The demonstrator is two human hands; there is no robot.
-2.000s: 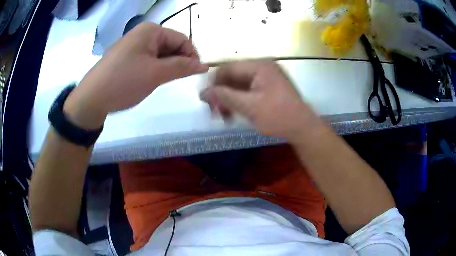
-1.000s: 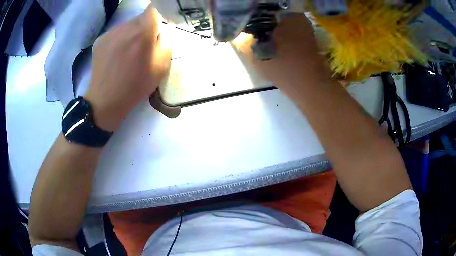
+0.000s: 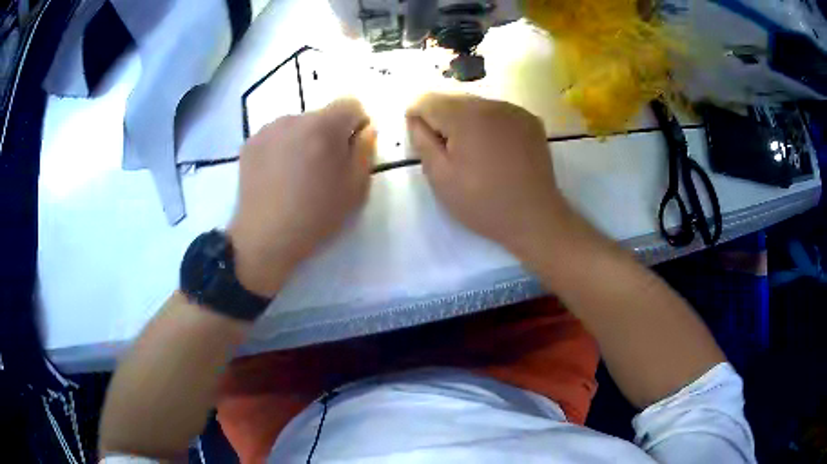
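My left hand [image 3: 308, 177] and my right hand [image 3: 481, 159] are side by side just in front of the sewing machine head [image 3: 408, 20], under its bright lamp. Both have curled fingers and the fingertips nearly meet. Any thread or small piece between them is lost in glare, so I cannot tell what they hold. The presser foot area [image 3: 467, 65] is behind my right hand. The pale needle plate [image 3: 517, 104] lies under the hands, outlined by a dark gap.
Light grey fabric pieces [image 3: 177, 72] with dark parts lie at the back left. A yellow fluffy bundle [image 3: 612, 68] hangs right of the needle. Black shears [image 3: 687, 195] lie at the right table edge, beside a black flat object [image 3: 757, 149]. A measuring tape [image 3: 435, 304] runs along the front edge.
Both hands have come back from beside the needle area and closer together in front of the machine head. The view has shifted, and the shears show fully again.
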